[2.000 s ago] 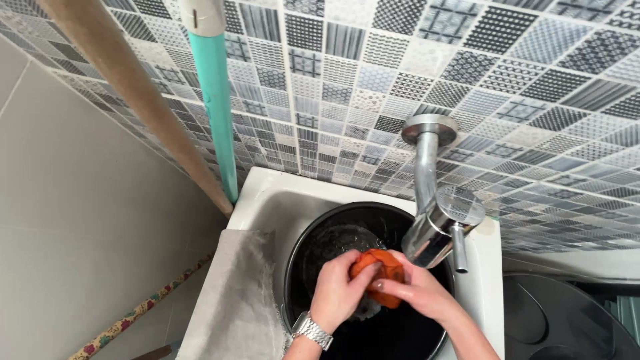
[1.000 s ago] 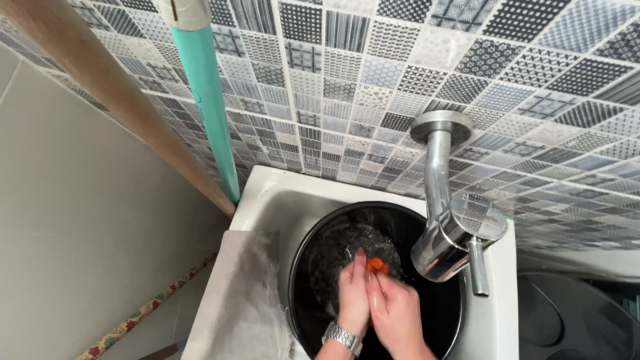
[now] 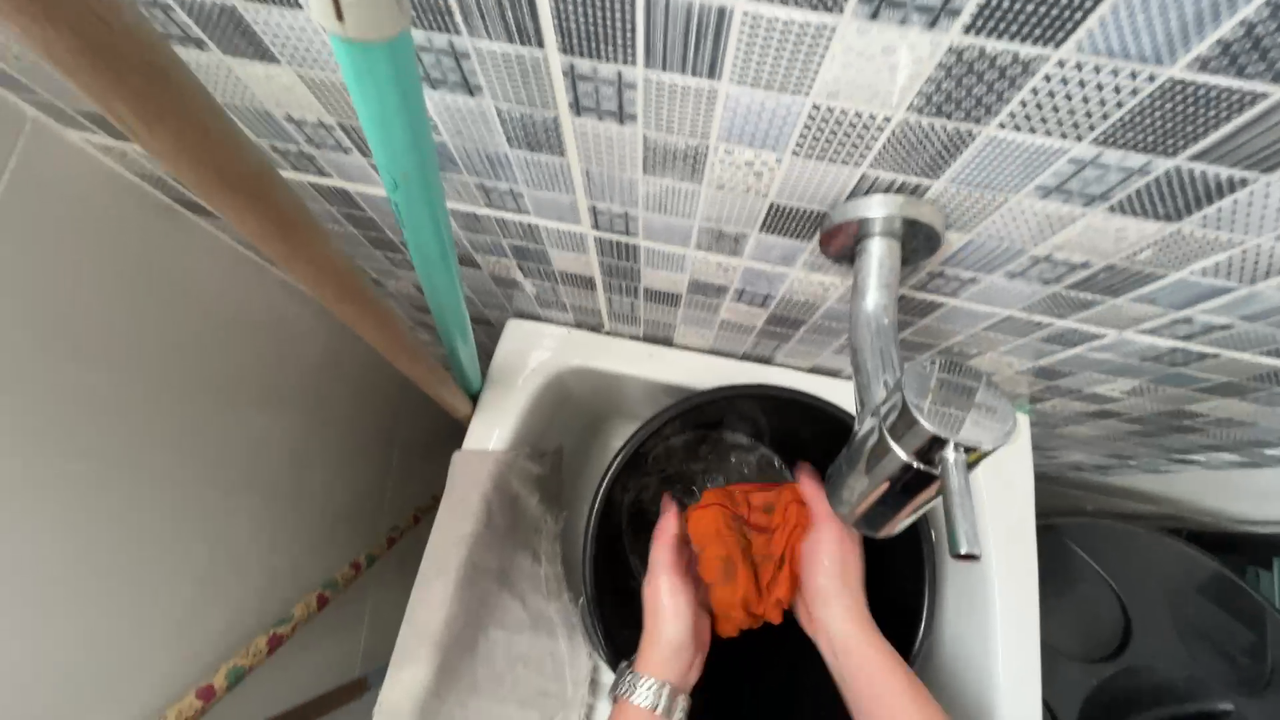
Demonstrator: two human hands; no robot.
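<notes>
A wet orange cloth (image 3: 748, 555) is stretched between my two hands, over a round black bucket (image 3: 600, 520) with water in it. My left hand (image 3: 677, 590), with a metal-band watch at its wrist, grips the cloth's left side. The right side is held by my right hand (image 3: 828, 560), just below the chrome tap (image 3: 900, 460). The bucket stands in a white sink (image 3: 560, 345). The bucket's near part is hidden by my hands and the cloth.
A grey cloth (image 3: 500, 590) drapes over the sink's left edge. A wooden pole (image 3: 240, 200) and a turquoise pole (image 3: 410, 180) lean at the tiled wall (image 3: 680, 160). A flower-patterned stick (image 3: 290, 630) is at lower left. A black plastic object (image 3: 1150, 620) lies right of the sink.
One second ago the orange cloth was bunched small between my closely held hands. Now my hands are apart, with the cloth spread out between them.
</notes>
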